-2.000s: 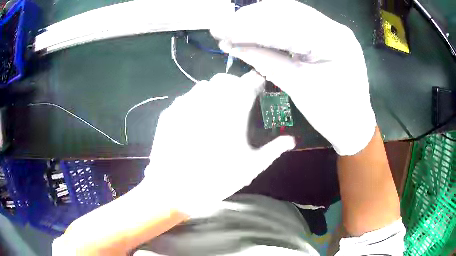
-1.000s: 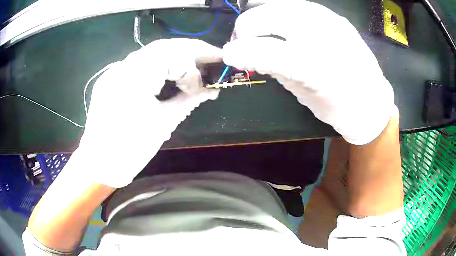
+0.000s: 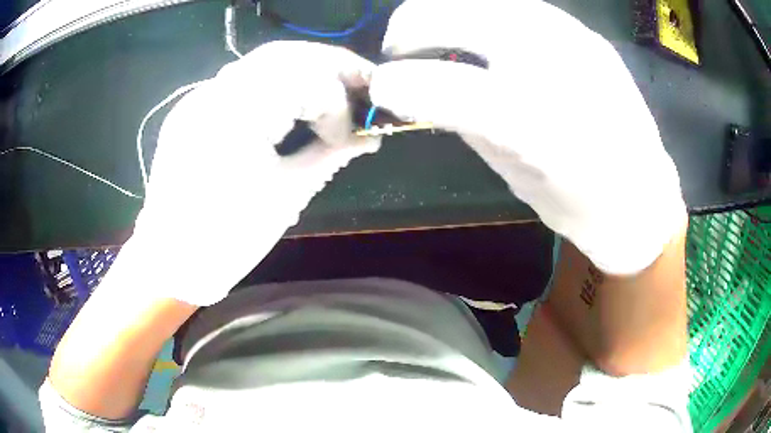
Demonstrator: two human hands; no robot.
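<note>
The circuit board shows edge-on as a thin yellowish strip between my gloved hands. My left hand, in a white glove, pinches its left end. My right hand, also gloved, has its fingers over the board's top and right end. A short piece of blue wire stands up from the board between the fingertips. A small black thing shows in my left hand. The board's faces and most of the fingertips are hidden. Glare washes out the gloves.
The long white lamp body lies at the top left, cut off. Blue wire loops at the top. Thin solder wire lies at left. A yellow sponge is at the top right. A green basket and a blue crate flank the bench edge.
The board was face-up and green, and is now edge-on between both hands. Both hands first moved left, then slightly up. The lamp body has shifted left and up in view.
</note>
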